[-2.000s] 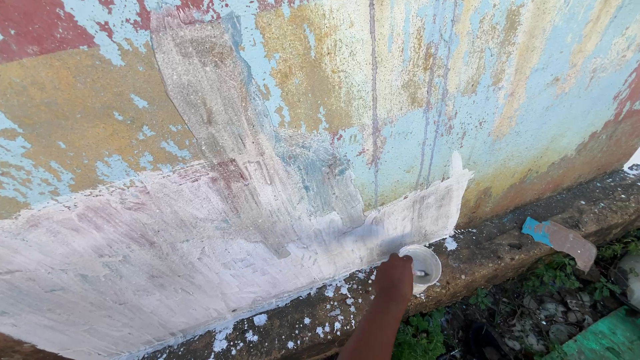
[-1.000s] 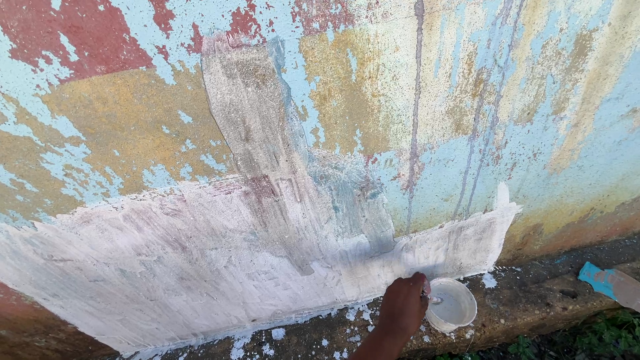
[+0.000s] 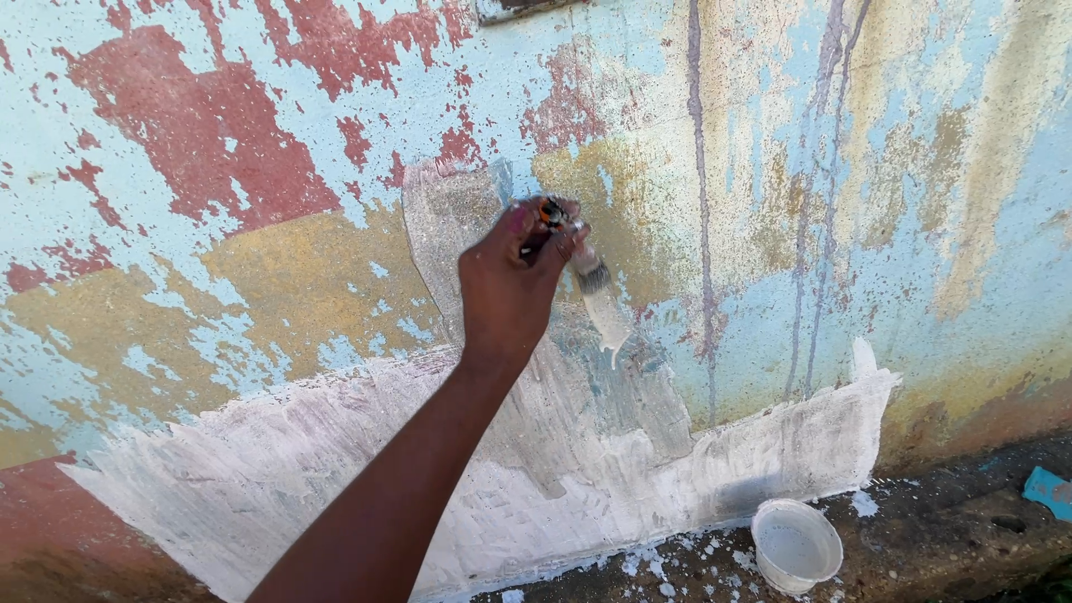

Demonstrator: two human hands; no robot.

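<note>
My right hand (image 3: 515, 276) grips a paintbrush (image 3: 595, 276) by its handle, in front of the middle of a peeling painted wall (image 3: 251, 151). Thick white paint covers the bristles, which point down and hang in a drip at the tip. Behind and around the hand, a grey-white patch (image 3: 435, 218) rises out of a broad band of white paint (image 3: 352, 435) along the lower wall. Below and to the right, a white plastic tub (image 3: 796, 544) with white paint inside stands on the ledge. My left hand is out of view.
A rough concrete ledge (image 3: 938, 519) spattered with white drops runs along the wall's foot. At its right end lies a blue object (image 3: 1047, 492), cut off by the view's edge. A framed edge (image 3: 515, 8) shows at the top of the wall.
My right hand was at the tub; it has moved up and left from there, and the brush with its loaded bristles now shows. The view has shifted upward.
</note>
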